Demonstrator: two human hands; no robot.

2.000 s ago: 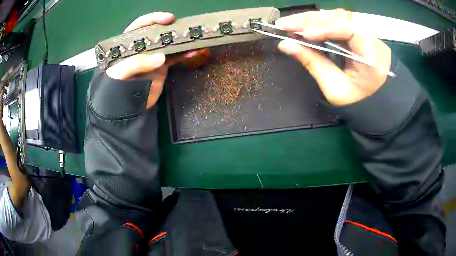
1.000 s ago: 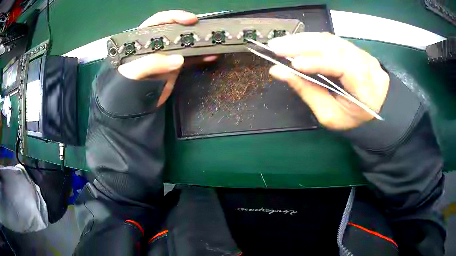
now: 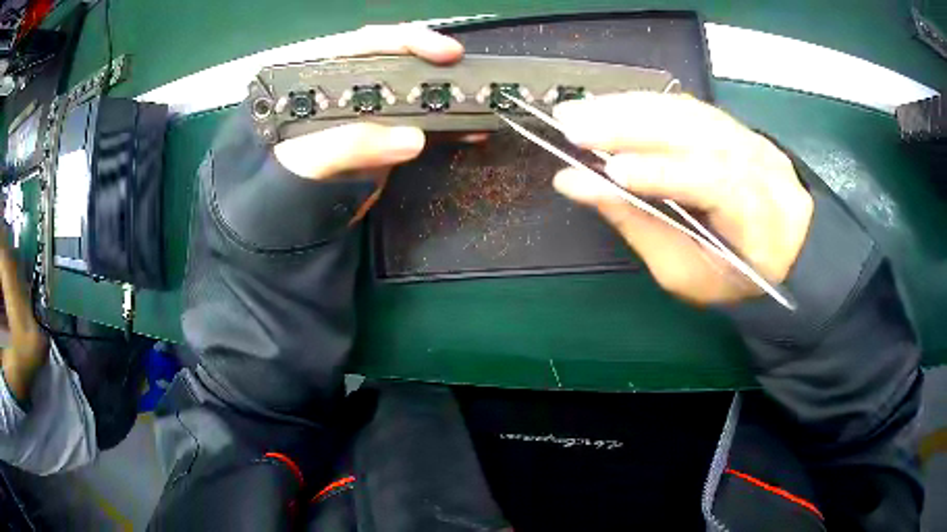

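A grey metal fixture bar (image 3: pixel 467 75) with a row of several small dark square components is held above a black tray (image 3: pixel 415 272). My left hand (image 3: pixel 358 149) grips the bar's left part, thumb below and fingers at its upper edge. My right hand (image 3: pixel 706 187) holds silver tweezers (image 3: pixel 665 213), their tips at a component (image 3: pixel 506 98) right of the bar's middle. The tweezer legs look apart at the tips. My right fingers cover part of the bar's right end. Fine copper-coloured clippings (image 3: pixel 483 197) lie in the tray under the bar.
A dark box with a pale face (image 3: pixel 125 213) stands at the left on the green bench (image 3: pixel 467 333). A white strip (image 3: pixel 820 68) crosses behind the tray. A black ribbed block (image 3: pixel 920 120) is at the right edge. Another person's arm (image 3: pixel 21 322) shows at the far left.
The bar and both hands have shifted right and slightly down in view. The tweezer tips have moved from the rightmost component to one further left along the bar. The orange ball is no longer visible.
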